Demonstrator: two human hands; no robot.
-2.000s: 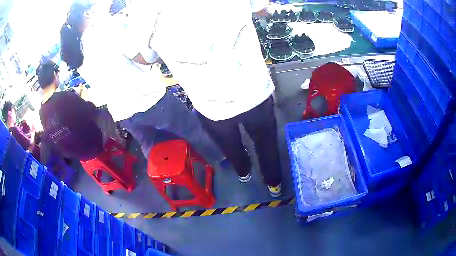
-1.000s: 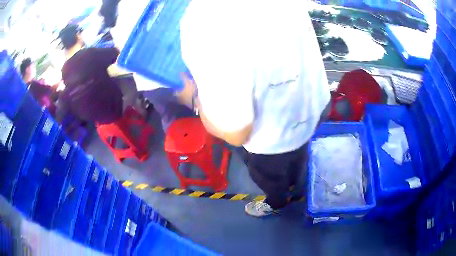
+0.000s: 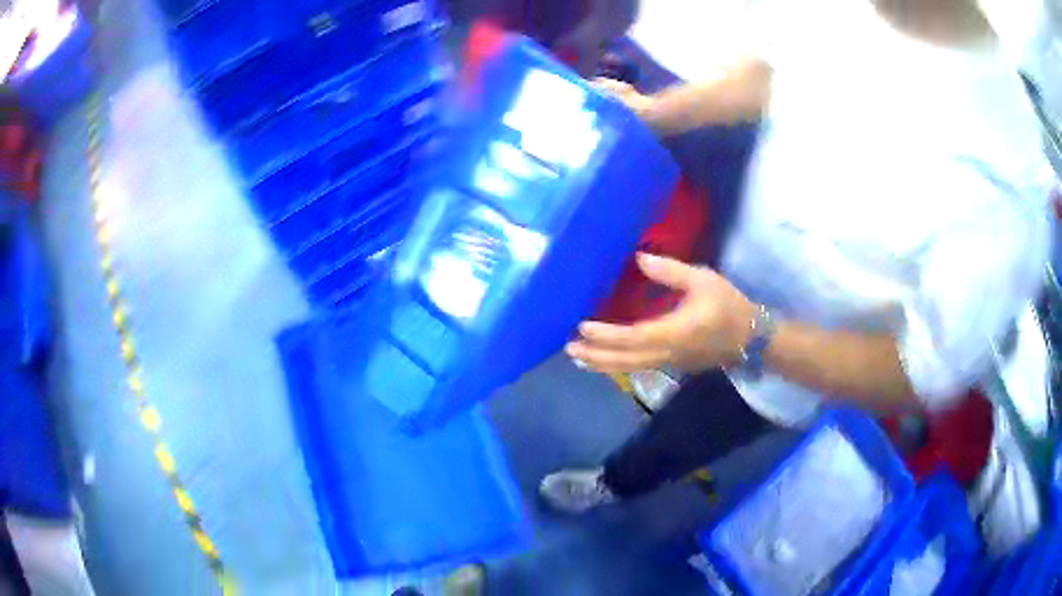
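Neither of my hands is in view. A blurred blue crate (image 3: 547, 233) is tilted in front of me, its ribbed underside showing bright reflections. Another person's two hands are at its right side, one near the upper edge and one lower, with a band on the wrist. An open blue crate (image 3: 413, 489) lies below and partly behind the tilted crate. Its visible inside is plain blue. Whether the two crates touch is not clear.
A stack of blue crates (image 3: 309, 140) rises behind at upper left. A person in a white top (image 3: 885, 175) stands at right. A lined blue crate (image 3: 804, 512) is at lower right, near a red stool (image 3: 961, 437). Yellow-black floor tape (image 3: 140, 396) runs down the left.
The view has swung left. The other person has turned towards me, bringing the blue crate from the bench side to in front of me. The open blue crate below shows more fully.
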